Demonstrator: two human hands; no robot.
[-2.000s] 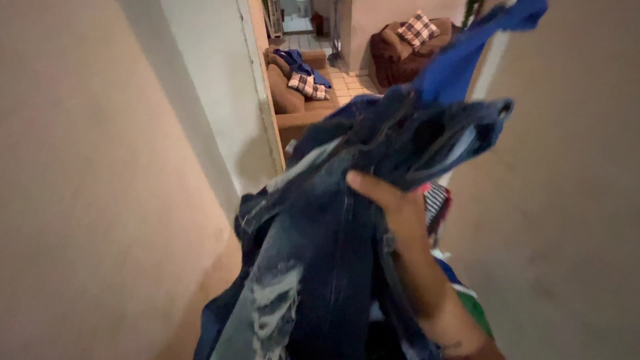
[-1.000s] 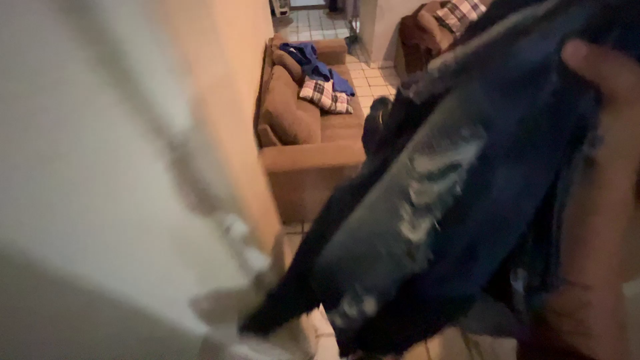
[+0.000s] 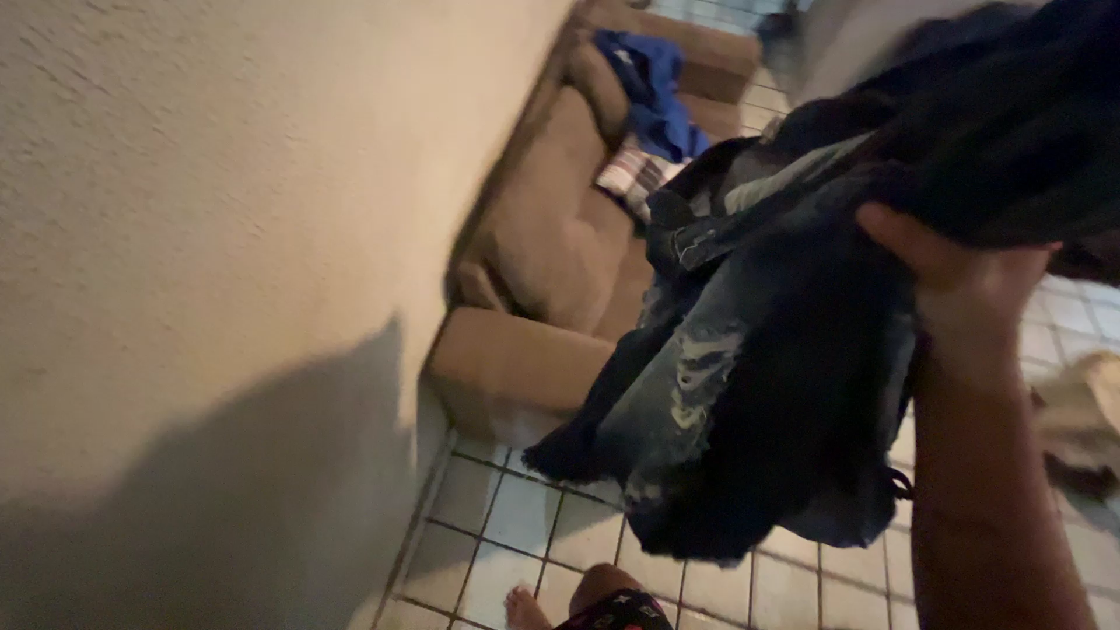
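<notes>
A bundle of dark blue denim garments [image 3: 770, 350], one with frayed, ripped patches, hangs in front of me. Around it closes my right hand [image 3: 962, 280], thumb over the upper side and forearm rising from the lower right. More dark cloth lies over and beyond the hand at the upper right. My left hand is out of the frame. Behind the bundle, a blue garment [image 3: 652, 96] rests on the brown sofa [image 3: 542, 210], next to a plaid cushion [image 3: 634, 175] that the denim partly covers.
A textured wall [image 3: 219, 219] runs along the left, with the sofa's arm against it. Pale floor tiles [image 3: 516, 516] lie below, where a bare foot [image 3: 525, 608] and a knee show. Something blurred and beige [image 3: 1085, 402] is on the floor at the right.
The view has moved from the doorway to beside the sofa and tilts lower, so floor tiles, a foot and a knee now show. The denim bundle stays in the right hand.
</notes>
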